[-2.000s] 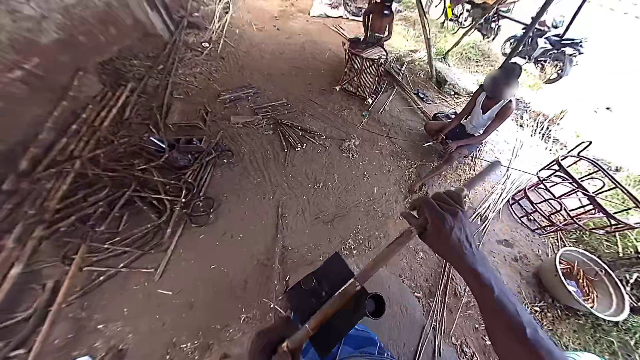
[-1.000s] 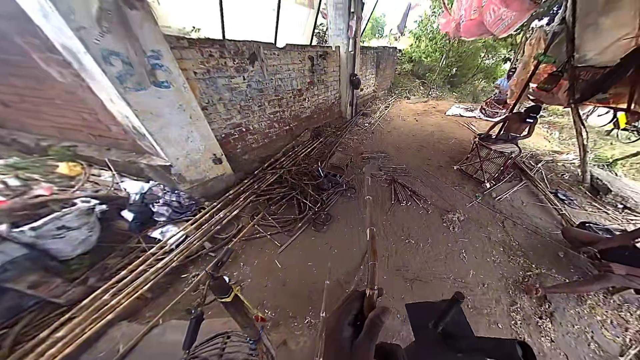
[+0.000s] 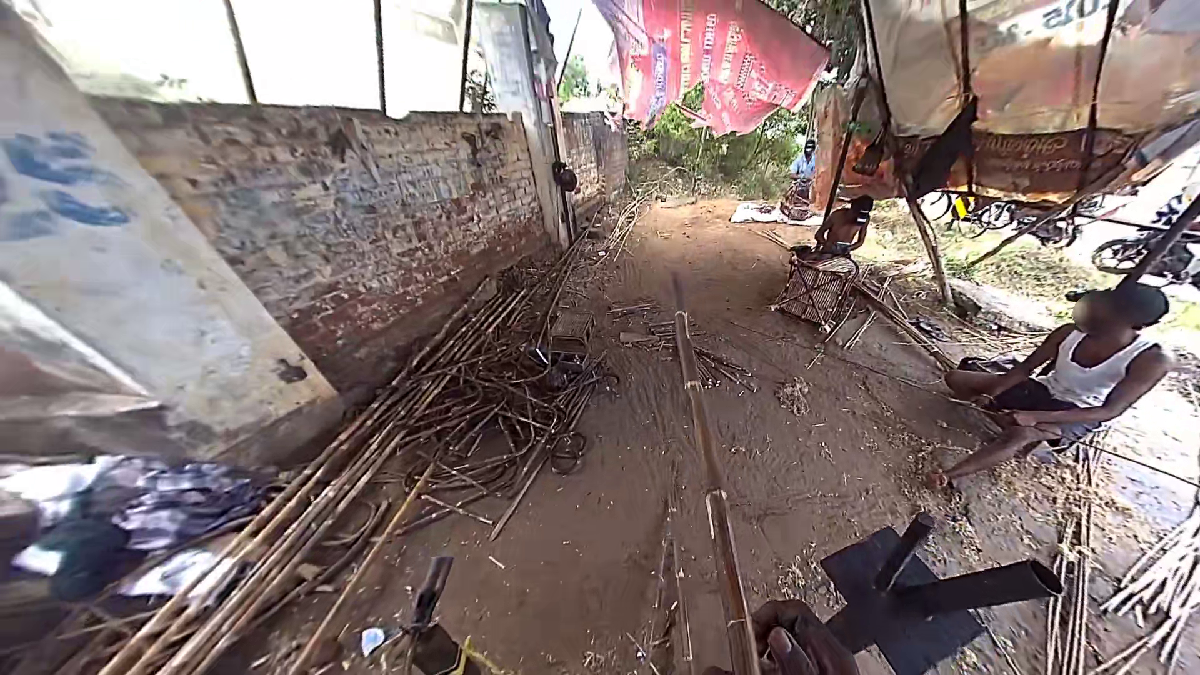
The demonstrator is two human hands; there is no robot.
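A long jointed cane pole, likely bamboo (image 3: pixel 703 431), runs from the bottom edge up and away over the dirt ground. What looks like my right hand (image 3: pixel 797 640) is closed around its near end at the bottom of the view, partly cut off by the frame. My left hand is not seen. Just right of this hand stands a black metal fixture (image 3: pixel 905 600) with a flat plate and tube-like stubs. Left of the pole, a dark metal tool or stand (image 3: pixel 433 609) with a yellow tie shows at the bottom edge.
Long canes (image 3: pixel 347 469) and a tangled heap of bent canes (image 3: pixel 497 394) lie along the brick wall (image 3: pixel 375 197). A seated person (image 3: pixel 1078 375) is at the right. Farther back, another person (image 3: pixel 842 230) sits behind a cane frame (image 3: pixel 814 289). Cane bundles (image 3: pixel 1073 562) lie at lower right.
The pole, slanting across the view in my two hands two seconds ago, now points away from me. The view has swung up and left, then partly back to the right.
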